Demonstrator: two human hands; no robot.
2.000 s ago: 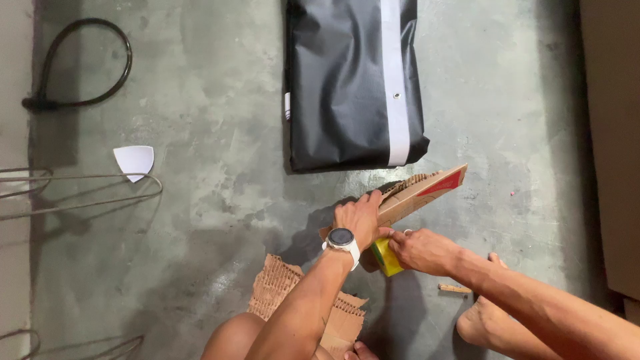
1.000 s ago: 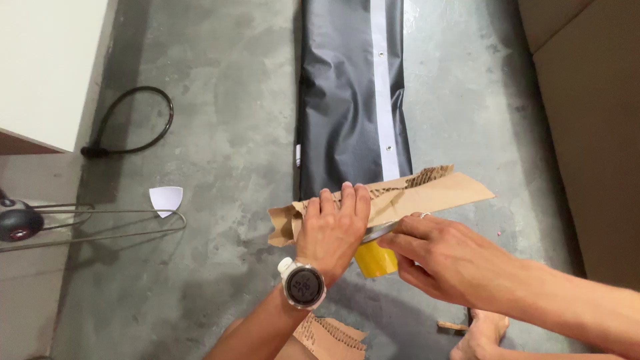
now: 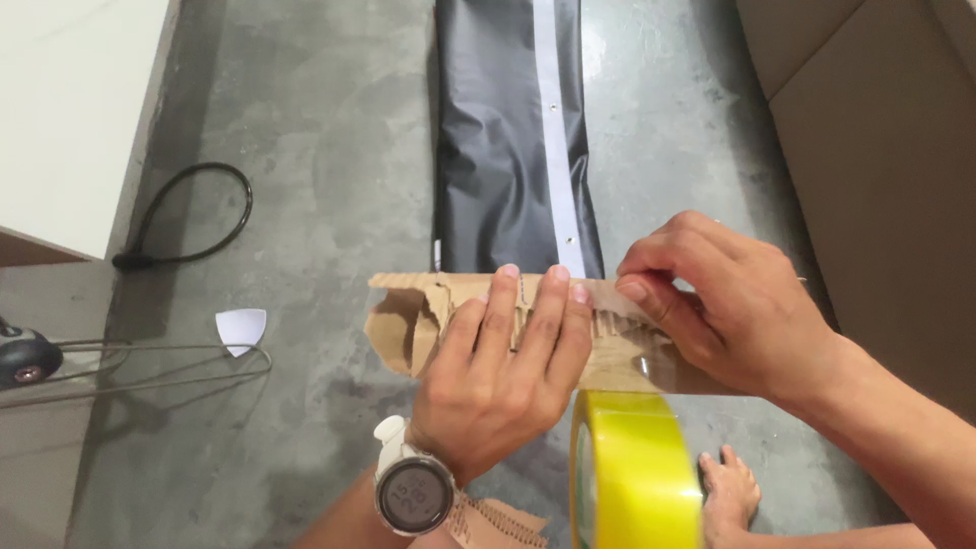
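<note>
My left hand (image 3: 496,366), with a white-strapped watch (image 3: 415,492) on its wrist, lies flat with fingers spread on a folded piece of corrugated cardboard (image 3: 396,328). The cardboard is torn and hollow at its left end. My right hand (image 3: 717,305) pinches the end of a strip of clear tape (image 3: 610,297) at the upper edge of the cardboard. From that strip a roll of yellowish packing tape (image 3: 640,465) hangs below the cardboard, near my left wrist. A long black plastic-like sheet (image 3: 488,137), folded, with a white eyeleted band, lies just beyond the cardboard.
On the grey floor at left are a looped black cable (image 3: 248,202), a white paper-like piece (image 3: 242,328) and a bent metal wire frame (image 3: 191,347). A white cabinet (image 3: 76,114) stands upper left, a brown panel (image 3: 884,152) at right. A torn cardboard scrap (image 3: 503,522) and a bare foot (image 3: 728,488) are below.
The cardboard, tilted up to the right before, now lies nearly level. My right hand has moved to its upper edge, with clear tape now showing across it. The view is closer.
</note>
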